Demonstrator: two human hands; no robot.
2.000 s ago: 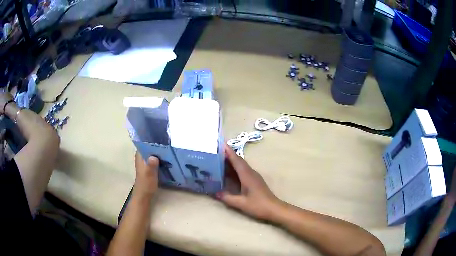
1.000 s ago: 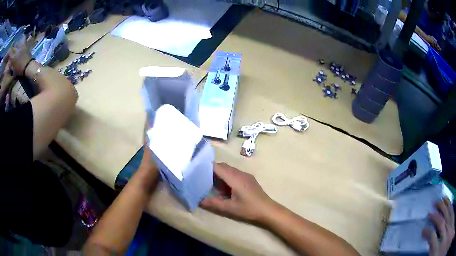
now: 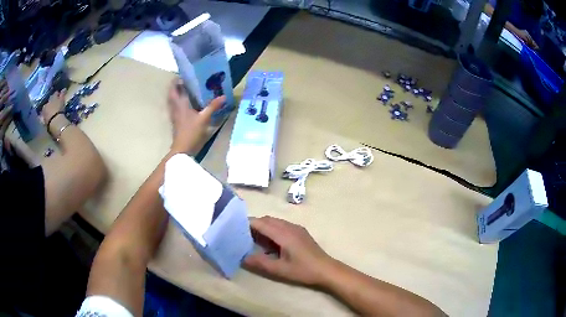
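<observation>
My left hand holds an open-topped retail box above the bench, toward the back left. The box is grey-blue with a dark device pictured on it. My right hand holds a second retail box, tilted, its white flaps open, near the bench's front edge. A third retail box lies on the bench between them. Two coiled white cables, one nearer and one farther, lie right of it.
Small star-shaped parts lie at the back right and far left. A dark column of round housings stands at the right. Another retail box is at the right edge. A person's arm reaches in at the left.
My left hand has carried one box away to the back left, apart from the box in my right hand. At the right edge, one box and the other person's hand are gone from view.
</observation>
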